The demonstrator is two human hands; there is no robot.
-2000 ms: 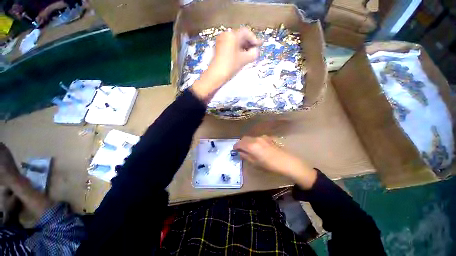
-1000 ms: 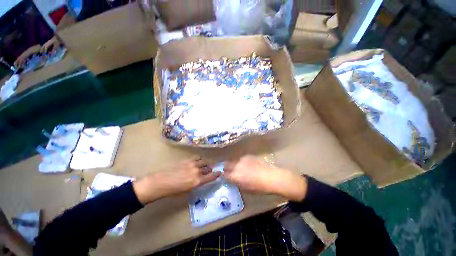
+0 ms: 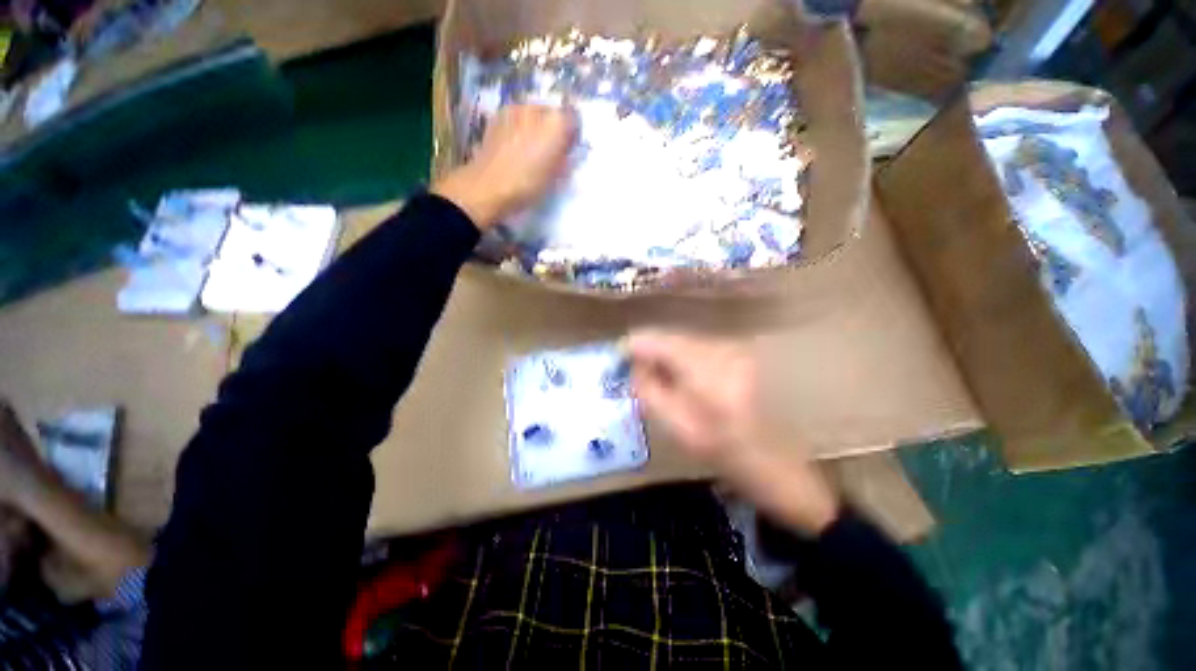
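Note:
A square white plate (image 3: 567,452) lies on the cardboard bench cover in front of me, with several small dark uprights on it. My left hand (image 3: 527,151) is over the left part of the parts box (image 3: 829,171), which is heaped with small shiny parts; its fingertips are blurred against the bright heap, so I cannot tell if it holds anything. My right hand (image 3: 693,387) is at the plate's upper right corner, its fingers curled and blurred; whether a small part is between them cannot be told.
A second parts carton (image 3: 951,302) stands at the right. Two filled plates (image 3: 295,262) lie side by side at the left. A neighbour's arm (image 3: 66,518) and another plate (image 3: 99,439) are at the lower left. A green conveyor belt (image 3: 354,144) runs behind the bench.
My hands were together over the plate; my left hand has moved up into the parts box and my right hand to the plate's right corner. The view has shifted.

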